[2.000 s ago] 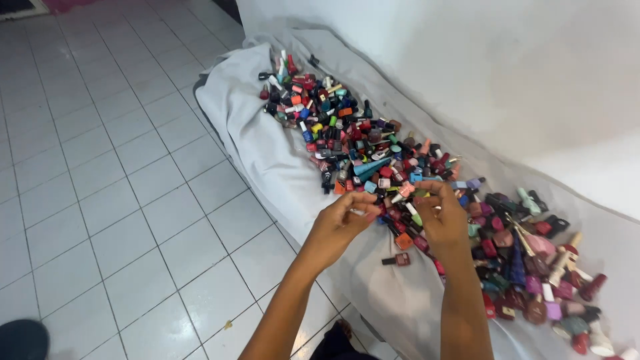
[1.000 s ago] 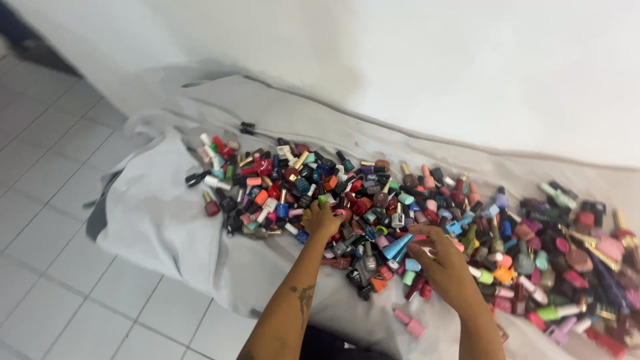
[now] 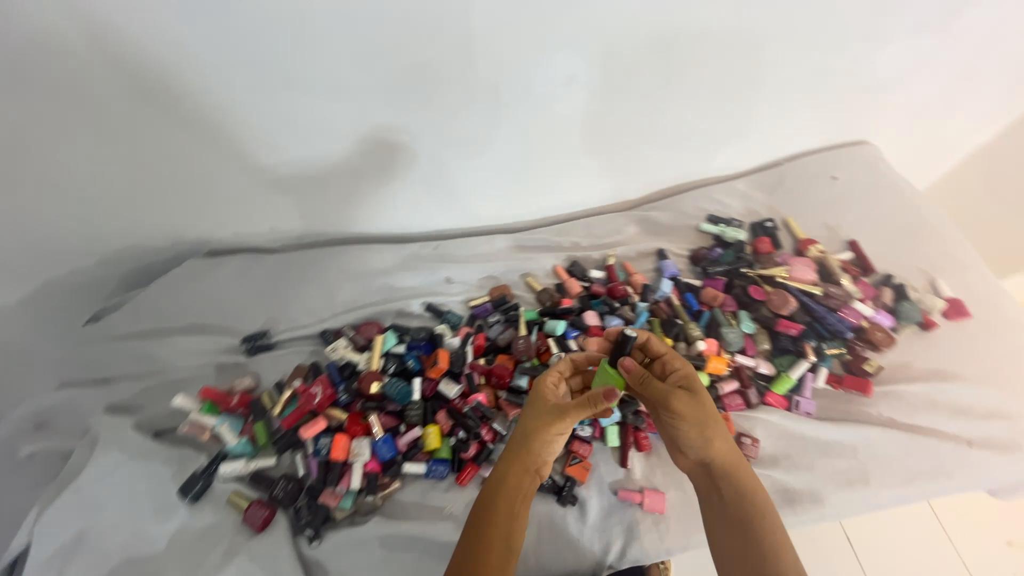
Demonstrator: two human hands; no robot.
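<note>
My left hand point(image 3: 564, 404) grips the body of a lime green nail polish bottle point(image 3: 609, 378), which is upright and slightly tilted. On its black cap point(image 3: 624, 346) are the fingers of my right hand point(image 3: 660, 384). Both hands are above the middle of a long pile of nail polish bottles in many colours. A pink bottle point(image 3: 654, 502) lies apart below my hands. Near the left end lies a dark red bottle with a gold cap point(image 3: 258, 514). My hands cover part of the pile.
The bottles lie on a wrinkled grey cloth point(image 3: 888, 448) spread along a white wall point(image 3: 512, 104). A black bottle point(image 3: 258, 342) lies off the pile's upper left side. White floor tiles point(image 3: 904, 536) show at the lower right.
My hands have come together over the pile, with the lime green bottle now held between them. One second ago they were apart, the left reaching into the bottles. The view has swung round.
</note>
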